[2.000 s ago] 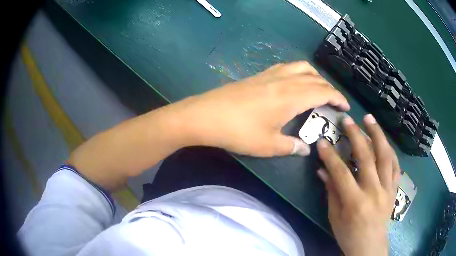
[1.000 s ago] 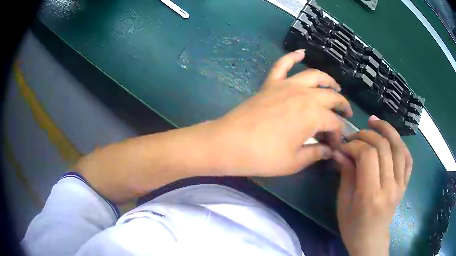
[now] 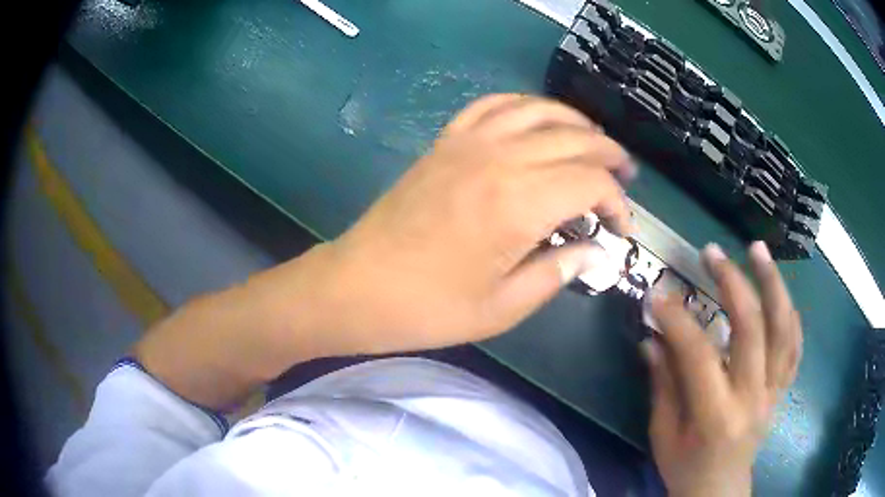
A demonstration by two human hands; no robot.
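Observation:
A silver metal housing (image 3: 663,245) lies slanted on the dark green surface between my two hands, with round recesses and thin black curved loops in its face. My left hand (image 3: 495,214) grips its upper-left end; the thumb, with a whitish tip, rests on its face and the fingers are at its far edge. My right hand (image 3: 713,369) is over its lower-right part, with a fingertip pressed at a black loop and the other fingers spread along the far side. My hands hide both ends of the housing.
A thick ridged stack of black parts (image 3: 694,112) stands just beyond the housing. A slim silver-white tool (image 3: 332,17) lies at the upper left. Another metal unit (image 3: 755,21) is at the far top right. A dark bumpy part (image 3: 864,427) is at the right edge.
The housing shows again between my hands. My left fingers have drawn back left and closed on its end, and my right hand has moved slightly down. The far metal unit shows more at the top.

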